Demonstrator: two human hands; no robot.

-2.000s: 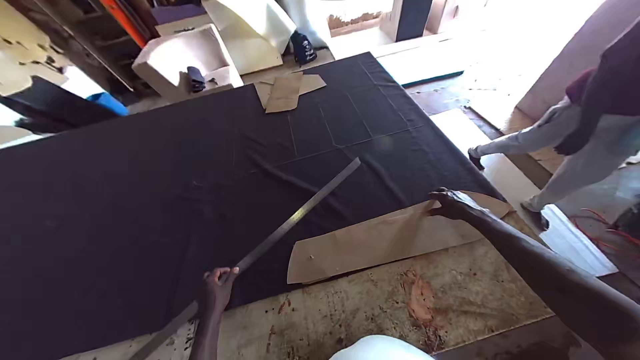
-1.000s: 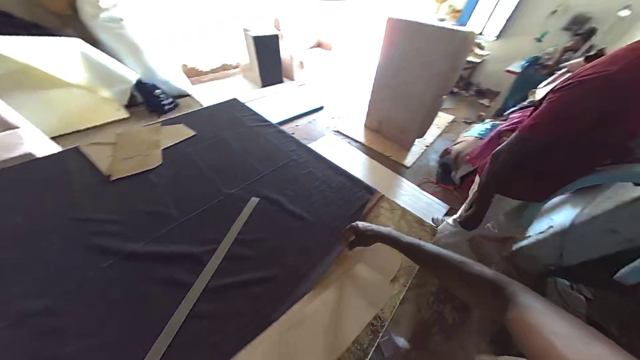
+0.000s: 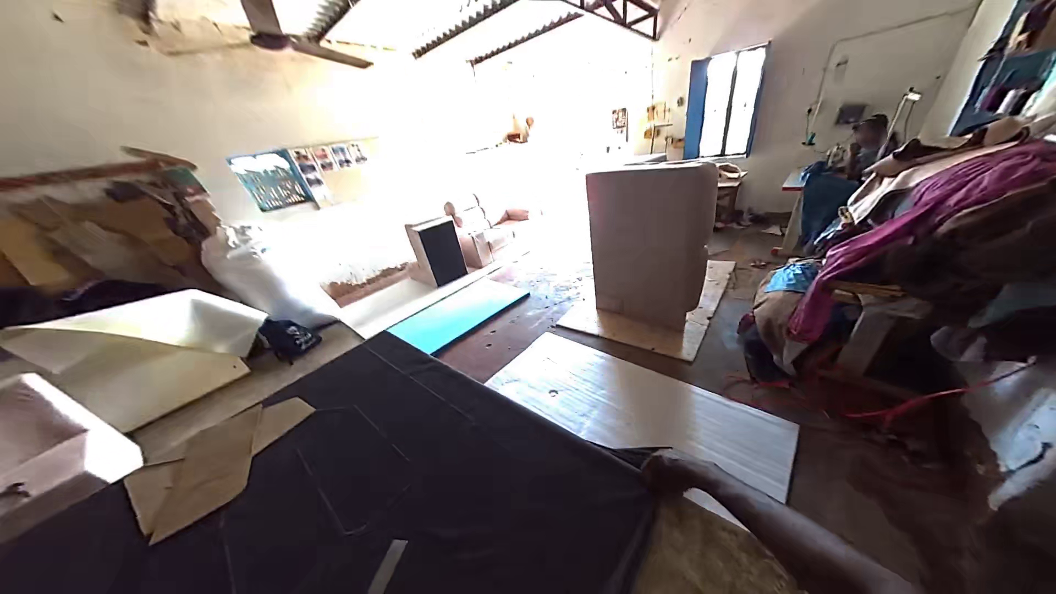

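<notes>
Dark fabric (image 3: 462,495) with pale chalk-like lines covers the work table. My right hand (image 3: 670,472) is closed on the fabric's edge at the table's right corner, where the cloth bunches up. My left hand is out of view. The end of a metal straightedge (image 3: 388,568) lies on the fabric at the bottom of the view; the rest of it is cut off. Brown paper pattern pieces (image 3: 216,462) lie overlapped on the fabric at the left.
Pale foam sheets (image 3: 132,363) and a dark bag (image 3: 289,338) lie beyond the table's left part. A white-grey board (image 3: 643,412) is on the floor, with a tall upholstered block (image 3: 652,239) behind it. Heaped cloth (image 3: 932,223) stands right; a person (image 3: 870,144) sits farther back.
The view has swung up and to the right. My right hand has gone from the paper pattern to the fabric's edge. My left hand, on the straightedge two seconds ago, has left the view.
</notes>
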